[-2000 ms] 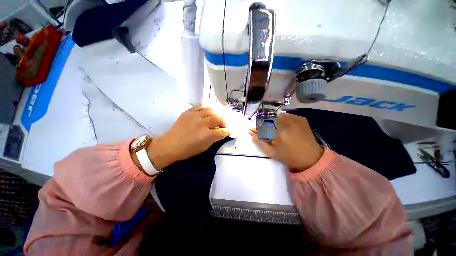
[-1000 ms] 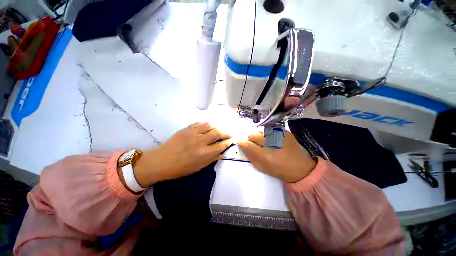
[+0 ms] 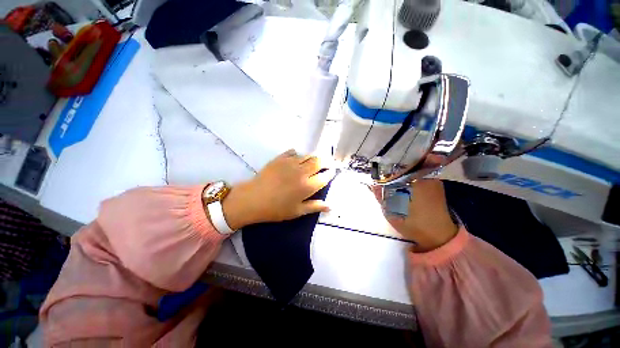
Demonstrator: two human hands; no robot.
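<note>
My left hand (image 3: 284, 189) lies on a navy garment panel (image 3: 280, 253) just left of the needle, its fingertips pressing the cloth near the bright lamp glare. The panel hangs over the table's front edge. My right hand (image 3: 423, 212) is right of the presser foot (image 3: 364, 165), partly hidden behind the metal guard; its fingertips and anything under them cannot be made out. Dark curved pieces (image 3: 506, 224) lie in a stack right of my right hand. Pale-side-up panels (image 3: 204, 122) with frayed dark edges lie left of the needle.
The white sewing machine head (image 3: 517, 88) stands over the work at the right. Thread snips (image 3: 590, 265) lie at the table's right end. A red tray (image 3: 85, 60) sits at the far left. A dark navy piece (image 3: 190, 22) lies at the back left. A measuring scale (image 3: 340, 304) runs along the front edge.
The view has shifted, so the machine sits further right. The hands' fingertips are further apart; my right hand is further behind the guard. The navy panel's lower end now shows over the table edge.
</note>
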